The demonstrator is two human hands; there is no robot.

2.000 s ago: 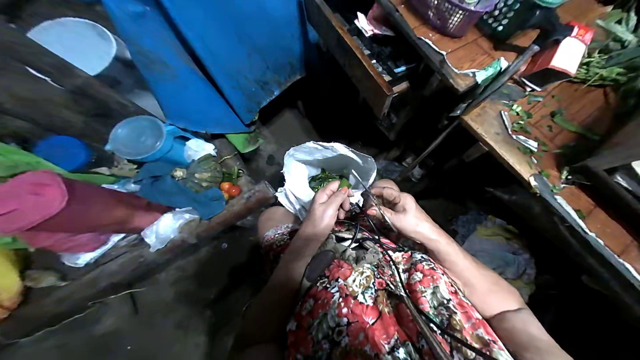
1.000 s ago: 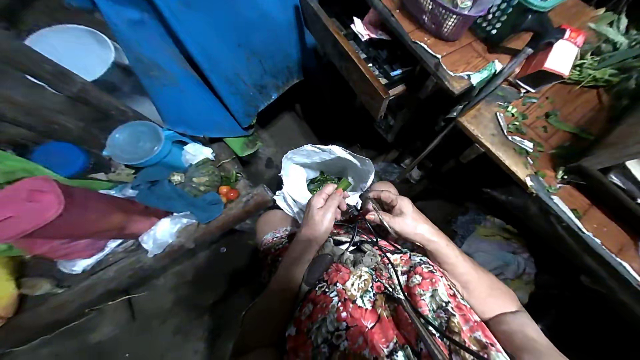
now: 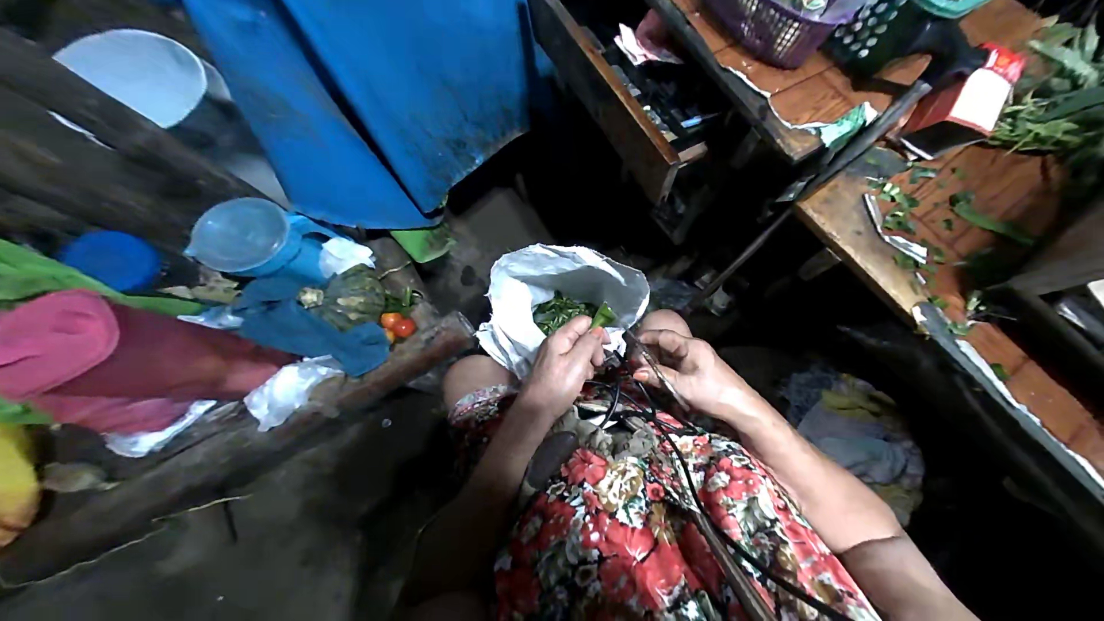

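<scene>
My left hand [image 3: 562,364] holds a green piece of plant [image 3: 604,316] between thumb and fingertips at the near rim of a white sack [image 3: 565,263]. Cut green leaves [image 3: 559,312] lie inside the sack, which stands open between my knees. Close on the right, my right hand [image 3: 690,369] pinches a thin dark blade or strip [image 3: 655,360], whose kind I cannot tell. Black cords [image 3: 681,457] run below the hands over the red floral cloth [image 3: 595,517] on my lap. A long rod [image 3: 729,565] also lies across the lap.
On the left, a wooden beam [image 3: 345,405] borders a squash [image 3: 349,297], tomatoes [image 3: 402,327] and a blue pitcher [image 3: 259,237]. A blue tarp [image 3: 397,103] hangs ahead. To the right are an open drawer [image 3: 621,103] and a wooden table [image 3: 992,198] with leaf scraps and a purple basket [image 3: 780,30].
</scene>
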